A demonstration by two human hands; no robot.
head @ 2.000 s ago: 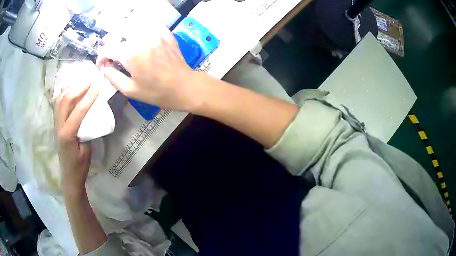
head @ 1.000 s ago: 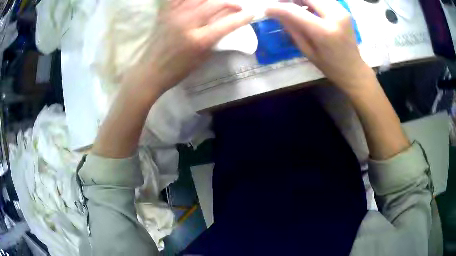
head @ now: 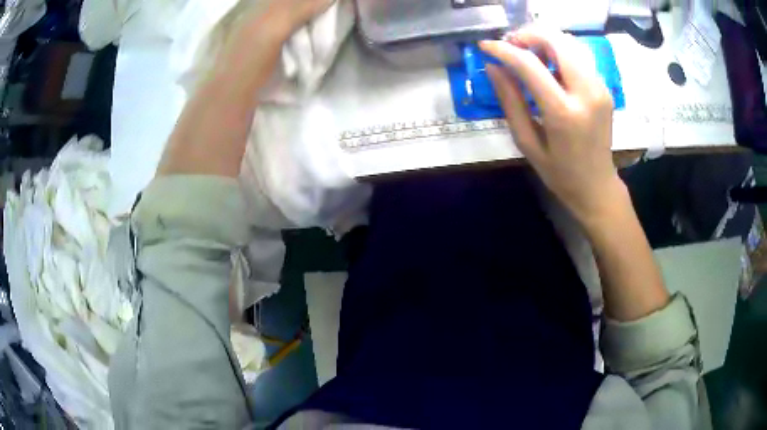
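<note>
My left hand is at the top edge, partly cut off, beside white cloth that hangs over the table's front edge; its fingers do not show clearly. My right hand is over the glossy blue tray, fingers bent and thumb and fingertips close together near the sewing machine's grey metal part. Whether it pinches something small cannot be seen. The needle area is not visible.
The white table has a printed ruler strip along its front. A large crumpled cream-white cloth heap lies low at the left. A dark apron covers the lap. A pale board is at the lower right.
The view has swung, with the table now level across the top. My hands have moved apart, the left up and leftward. The white piece between them no longer shows there; the blue tray is more exposed.
</note>
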